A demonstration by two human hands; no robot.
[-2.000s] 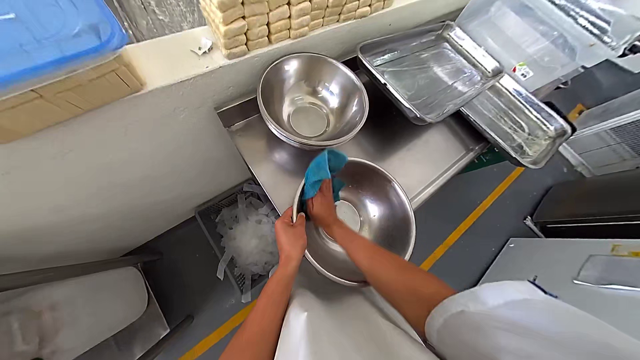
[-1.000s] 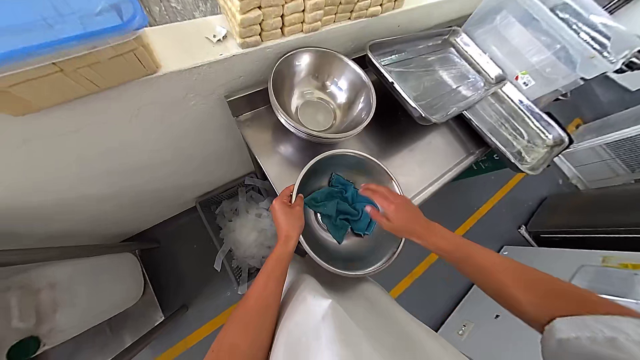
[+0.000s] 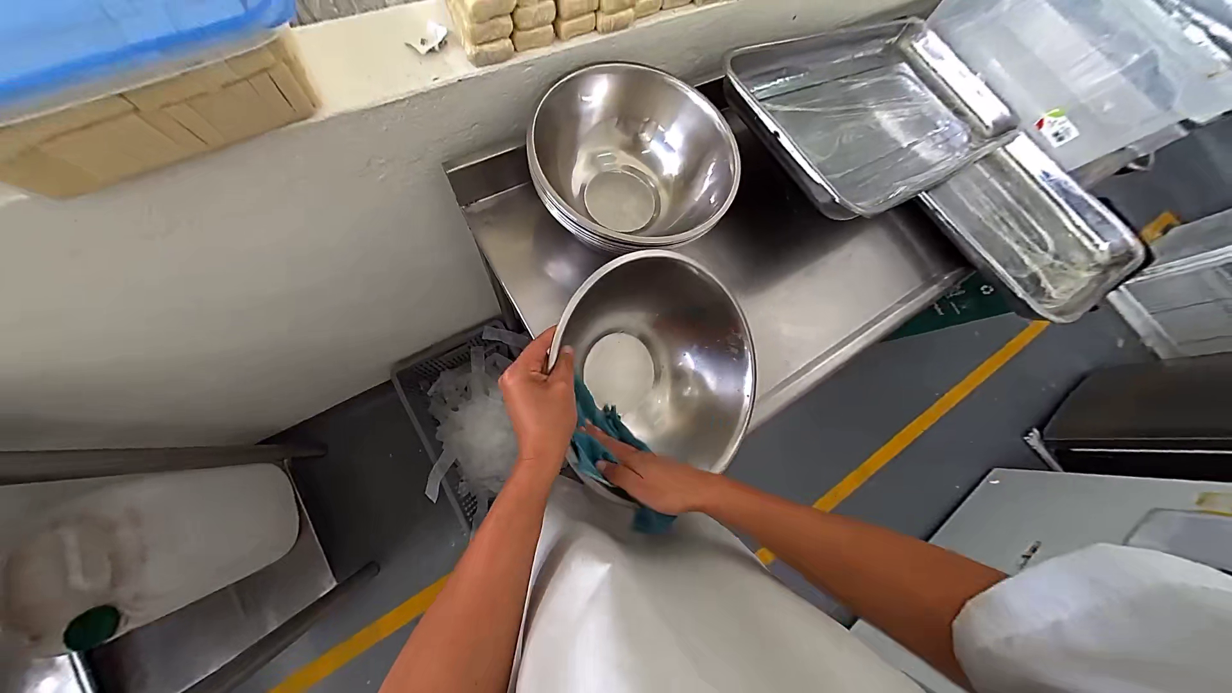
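Note:
A stainless steel mixing bowl (image 3: pixel 707 337) is tilted at the near edge of a steel table, its open side facing up toward me. My left hand (image 3: pixel 541 399) grips its rim on the left, thumb on the inside. Against the lower left inner wall, my right hand (image 3: pixel 650 476) presses a teal cloth (image 3: pixel 602 438), part of which hangs over the near rim. Just beyond stands a stack of similar steel bowls (image 3: pixel 621 197) on the table.
The steel table (image 3: pixel 799 318) stands against a wall, with plastic-covered metal trays (image 3: pixel 866 125) at its right. A dark crate (image 3: pixel 423 414) of clear plastic strips sits on the floor at left. Stacked tan blocks (image 3: pixel 534 24) and a cardboard box (image 3: pixel 192 120) rest on the ledge.
Since one second ago, my right hand and the cloth have moved from the middle of the bowl to its lower left wall and near rim. My left hand still holds the left rim.

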